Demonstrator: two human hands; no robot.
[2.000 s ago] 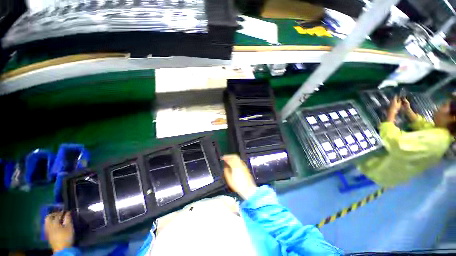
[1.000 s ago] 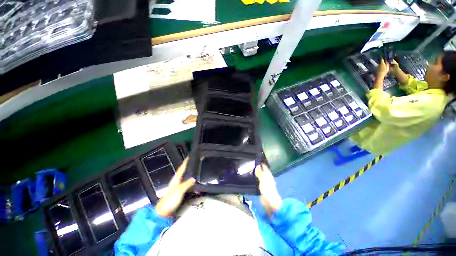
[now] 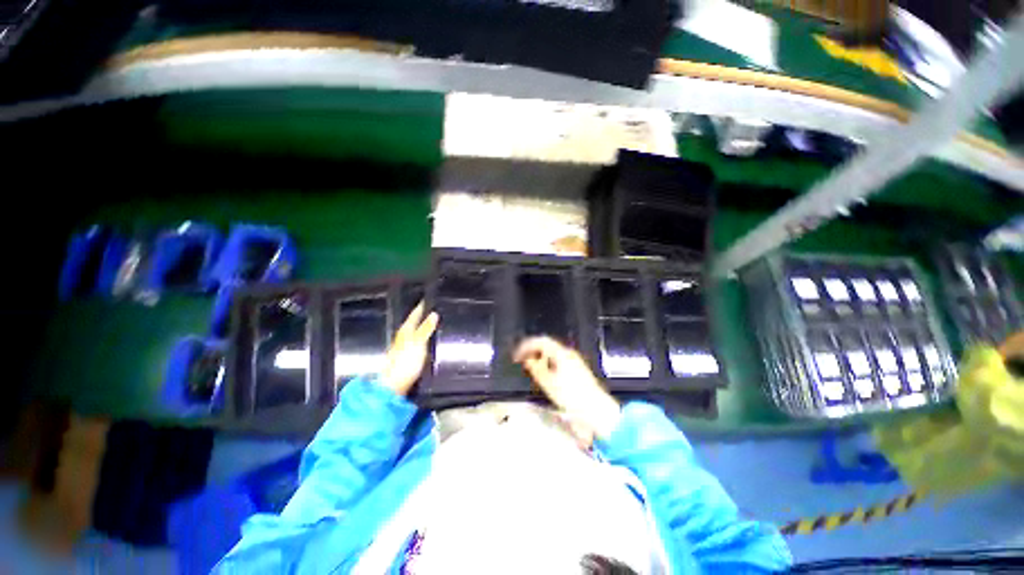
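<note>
A black foam tray (image 3: 513, 382) lies crosswise in front of me, its left end overlapping the right part of another foam tray (image 3: 320, 350). Glossy phone screens (image 3: 464, 320) with bright reflections sit in its pockets; the second pocket from the left (image 3: 545, 303) looks darker, and my hand partly covers it. My left hand (image 3: 411, 350) grips the upper tray's left edge. My right hand (image 3: 561, 376) is over the lower part of the darker pocket, fingers curled and blurred; I cannot tell whether they hold anything.
More black foam trays (image 3: 663, 213) stand behind on the right. Blister trays with labelled units (image 3: 859, 337) are stacked at right. Blue bins (image 3: 256, 253) are at left, stained pale sheets (image 3: 511, 225) at the back. A slanted post (image 3: 831, 185) crosses at right. A yellow sleeve (image 3: 977, 410) shows at far right.
The foam tray I held at both sides has turned crosswise and now overlaps the left tray. My right hand has left its edge and moved over a pocket. The view has turned left.
</note>
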